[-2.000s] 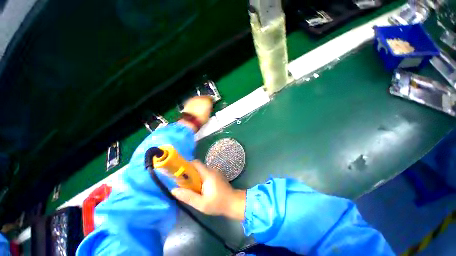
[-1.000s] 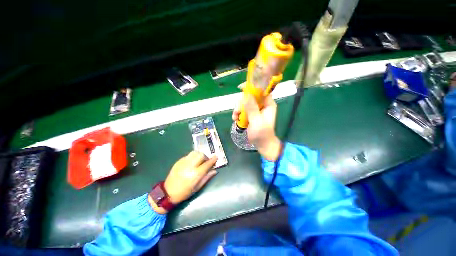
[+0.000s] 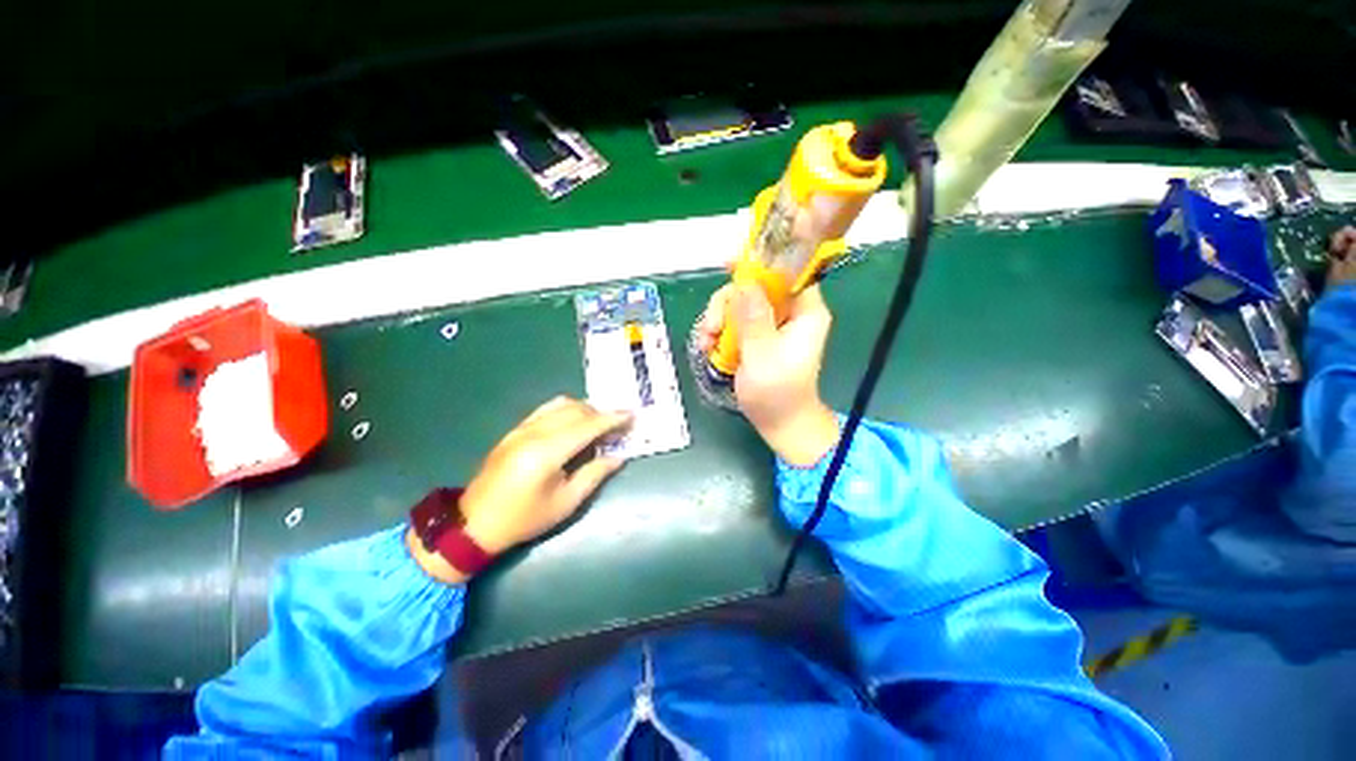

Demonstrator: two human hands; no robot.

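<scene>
The phone assembly (image 3: 613,364) lies flat on the dark green bench, its circuit board and small orange flex at the far end. My left hand (image 3: 533,473) holds its near-left corner with fingertips and thumb. My right hand (image 3: 779,357) is shut around the yellow-orange electric screwdriver (image 3: 803,216), to the right of the phone. The screwdriver's lower end is over the round screw dish (image 3: 708,361), mostly hidden behind my hand and the tool. The tip and any screw on it cannot be made out.
A red bin (image 3: 305,379) with white parts stands left, a black tray (image 3: 60,491) at far left. Phone assemblies lie on the green belt beyond the white rail (image 3: 446,283). A wrapped post (image 3: 996,127) rises behind. At right are a blue bin (image 3: 1208,245), phones and another person's sleeve (image 3: 1334,372).
My left hand has come back from the belt to the phone assembly, now on the bench. My right hand has brought the screwdriver upright over the screw dish. The camera view has shifted.
</scene>
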